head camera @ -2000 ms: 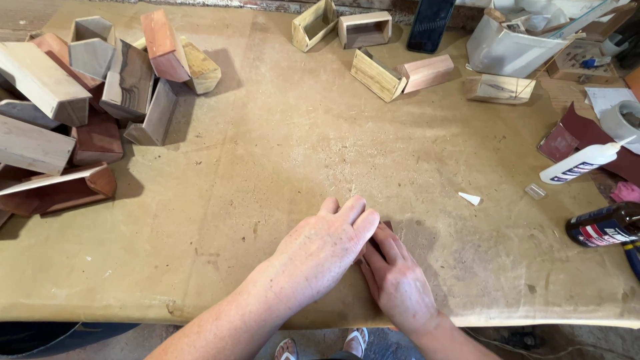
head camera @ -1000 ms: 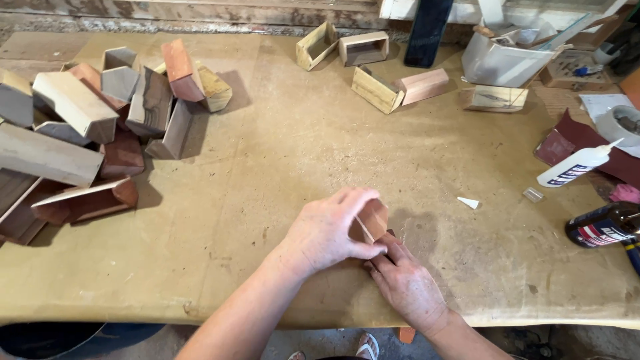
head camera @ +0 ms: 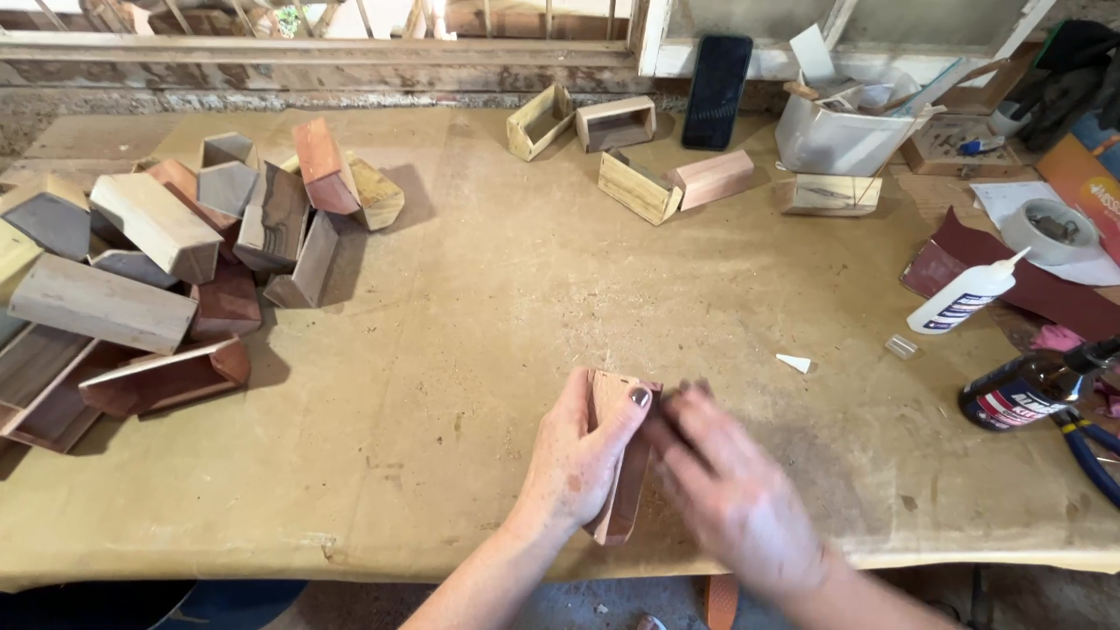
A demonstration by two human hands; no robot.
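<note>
A small reddish wooden box [head camera: 632,490] with an open side is gripped by my left hand [head camera: 582,455], the thumb over its upper end and its long side pointing toward the table's front edge. Close against the box's right upper edge is my right hand [head camera: 726,481], blurred, with its fingers bent. Something dark shows at these fingertips, but the blur hides what it is. Fine dust lies on the brown covering of the worktable [head camera: 455,367] beyond my hands.
Many similar wooden boxes [head camera: 157,219] are heaped at left; several more [head camera: 639,184] stand at the back near a phone [head camera: 717,92]. At right are a white plastic tub [head camera: 836,136], a glue bottle [head camera: 962,293], a dark bottle [head camera: 1019,389], pliers [head camera: 1089,451] and dark red sandpaper [head camera: 1006,271].
The box, mostly hidden by my hands two seconds ago, now shows lengthwise in my left hand. My right hand has moved from below my left hand's fingers to the box's right side.
</note>
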